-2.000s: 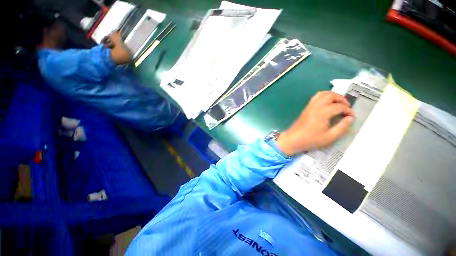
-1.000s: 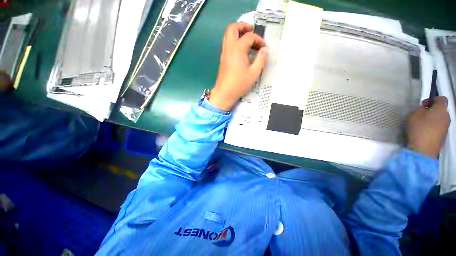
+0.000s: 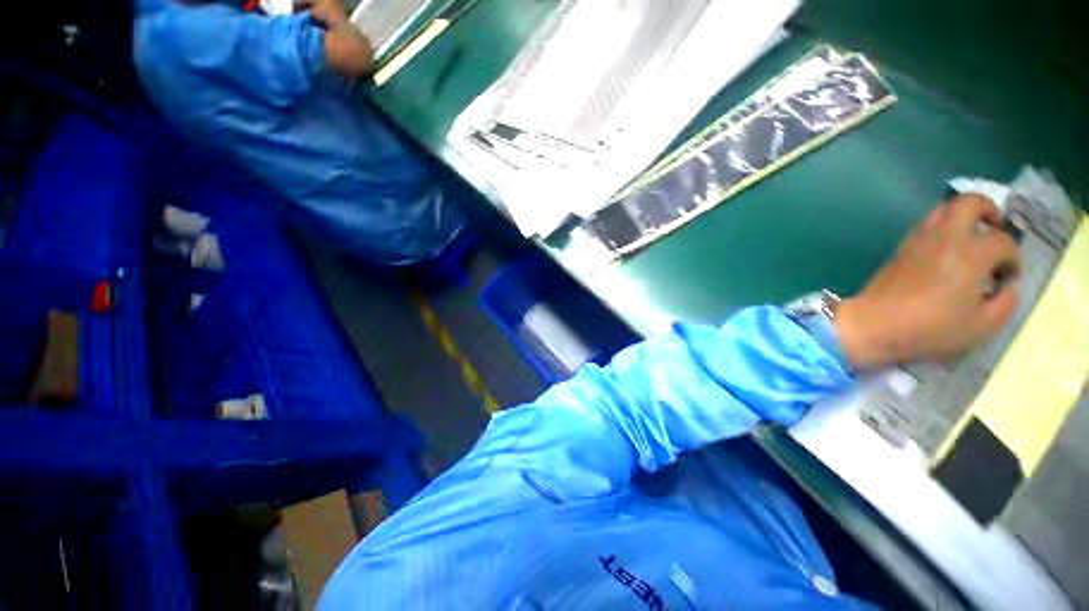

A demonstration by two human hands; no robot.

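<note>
A grey laptop cover (image 3: 904,420) lies on white sheets at the right, cut off by the frame edge. A pale-yellow liner strip (image 3: 1037,358) lies across it, with a matte-black rectangle (image 3: 978,469) at its near end. My left hand (image 3: 937,287) rests over the cover's left part with curled fingers. The hand is slightly blurred, and I cannot tell whether its fingertips hold anything. My right hand is out of the picture.
Bagged black strips (image 3: 728,155) in shiny clear plastic lie left of the cover on the green bench (image 3: 824,203). Beyond them are white sheets (image 3: 645,72) with a grey panel. A person in a blue smock (image 3: 287,131) works at the upper left.
The view has swung left, so the cover has shifted to the right edge and my right hand has left the picture. My left hand stays over the cover's left part.
</note>
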